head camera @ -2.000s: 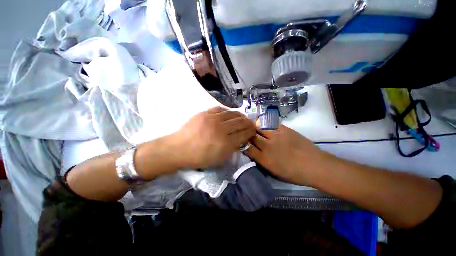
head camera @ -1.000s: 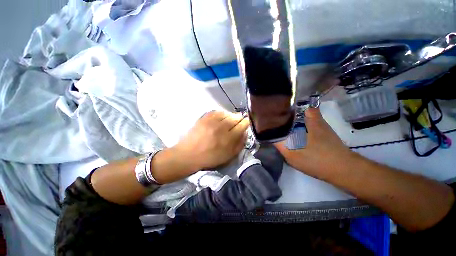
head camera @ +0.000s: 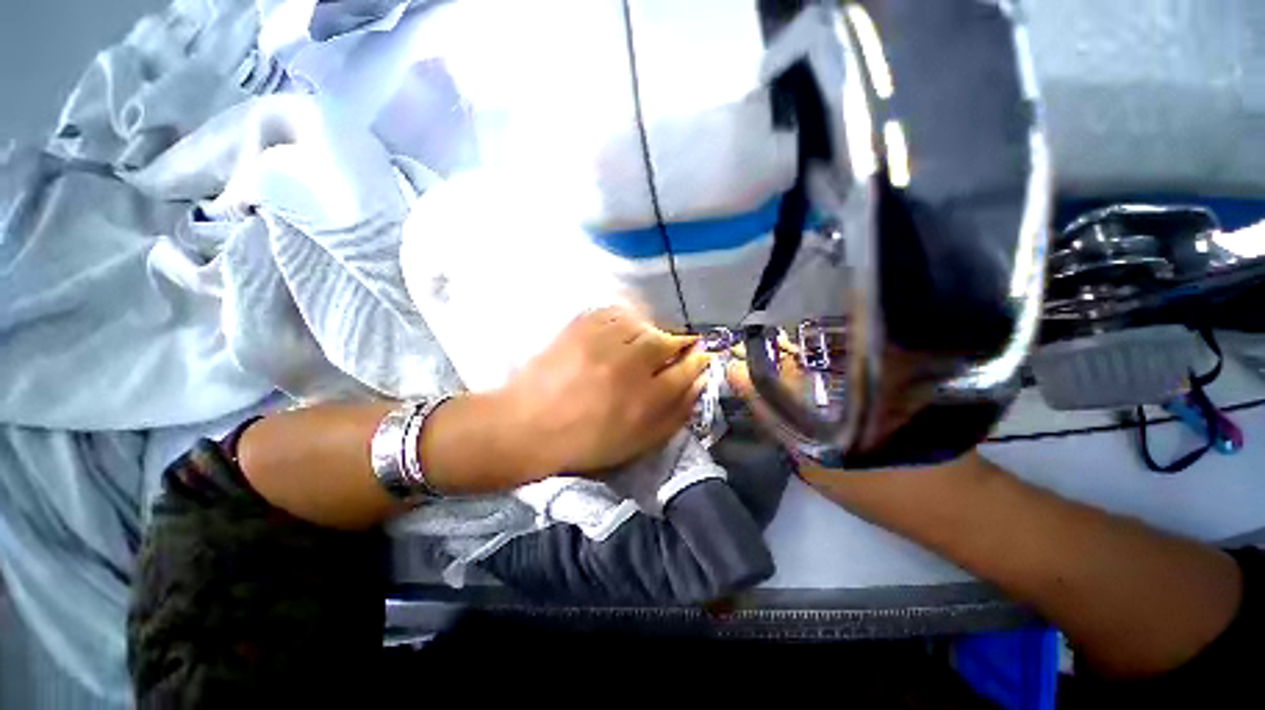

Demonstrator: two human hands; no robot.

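Observation:
The pale grey garment body (head camera: 319, 264) spreads over the left of the table, its part beside the machine overexposed. Its dark grey waistband (head camera: 624, 548) with a white edge lies bunched below my hands near the table's front edge. My left hand (head camera: 604, 388) has its fingertips closed on the cloth at the presser foot (head camera: 715, 340) of the sewing machine (head camera: 721, 257). My right hand (head camera: 846, 451) reaches to the needle area from the right. A large shiny machine part hides most of it, so its grip does not show.
A black looped item (head camera: 1158, 444) with a blue and pink end lies at the right. A printed ruler (head camera: 860, 613) runs along the table's front edge. A blue bin (head camera: 1010, 666) is below. A ribbed knob (head camera: 1124, 368) stands out right of the shiny part.
The view has shifted, and the shiny machine part now looms larger, covering my right hand and the phone's place. My left hand stays at the cloth by the needle. The waistband remains bunched below.

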